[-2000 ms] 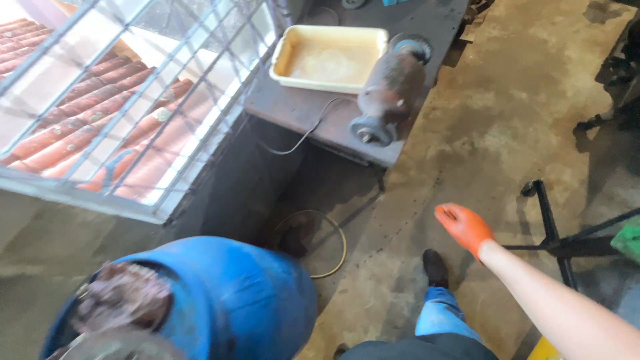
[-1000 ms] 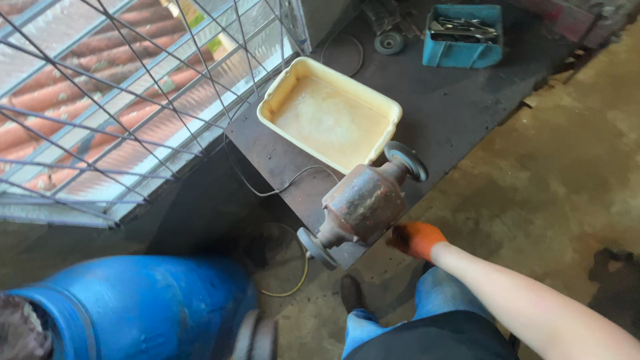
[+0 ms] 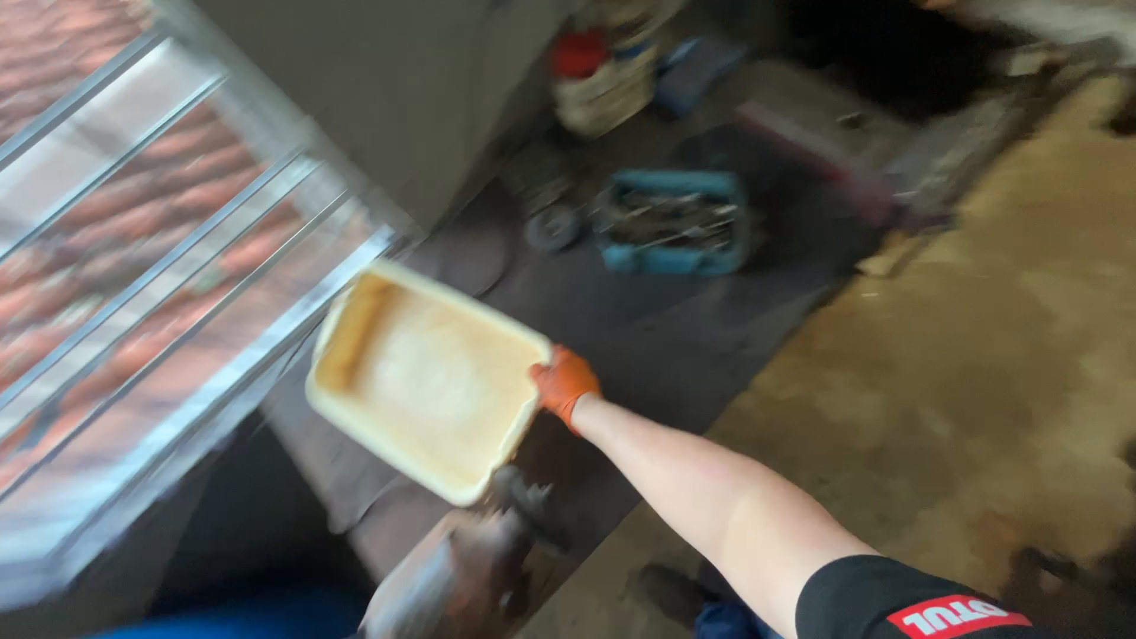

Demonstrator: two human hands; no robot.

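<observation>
My right hand [image 3: 566,383], in an orange glove, grips the right rim of a cream plastic tub [image 3: 435,377], thumb over the edge. The tub has a stained, pale inside and lies over the dark workbench [image 3: 657,355] beside the window; whether it is raised off the surface I cannot tell. Just below it, at the lower edge of the view, is a bench grinder [image 3: 461,568], blurred, with a dark wheel at its upper end. My left hand is out of view.
A teal bin [image 3: 674,259] of metal tools stands farther up the bench, next to a small wheel [image 3: 552,228]. Behind are a white container with a red part [image 3: 603,93] and a blue item [image 3: 697,73]. A barred window [image 3: 204,222] borders the left; concrete floor [image 3: 905,382] lies right.
My right hand has moved from beside the grinder, where it was a second ago, to the tub and taken hold of its rim. The view has shifted along the bench.
</observation>
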